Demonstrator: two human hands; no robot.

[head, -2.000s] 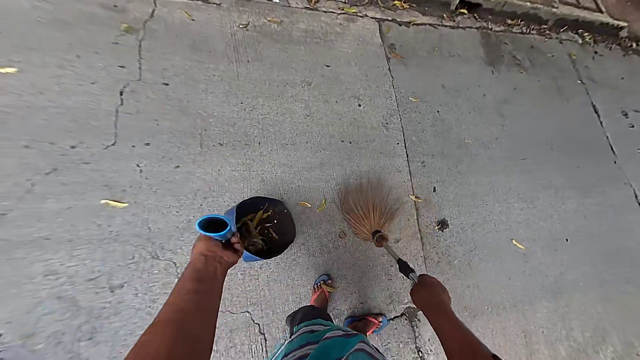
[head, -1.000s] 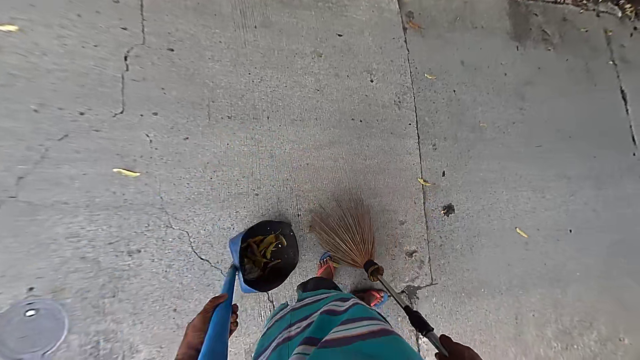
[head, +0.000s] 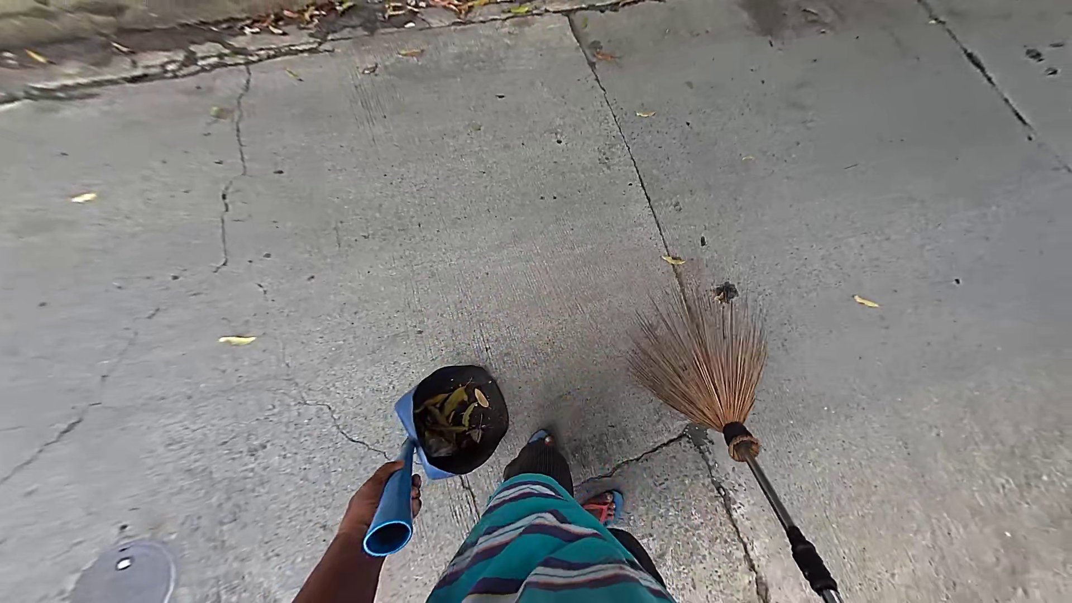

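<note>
My left hand (head: 381, 501) is closed around the blue pipe handle (head: 394, 507) of a dustpan. The pan (head: 490, 419), dark inside with a blue back, holds yellow and brown leaves (head: 452, 410). To the right, a stick broom (head: 708, 364) has its bristles fanned over the concrete, their tips by a dark clump (head: 725, 291) and close to a yellow leaf (head: 673, 260). Its metal handle (head: 772, 494) with a black grip runs out of the bottom edge of the view. My right hand is outside the frame.
Single yellow leaves lie on the cracked concrete, one at left (head: 237, 341) and one at right (head: 866, 301). Leaf litter (head: 301, 15) lines the kerb at the top. A round cover (head: 126, 574) is at lower left. My sandalled feet (head: 605, 506) stand between pan and broom.
The broom head has moved right, away from the dustpan, and now reaches the dark clump. My right hand, seen on the broom handle earlier, has left the view.
</note>
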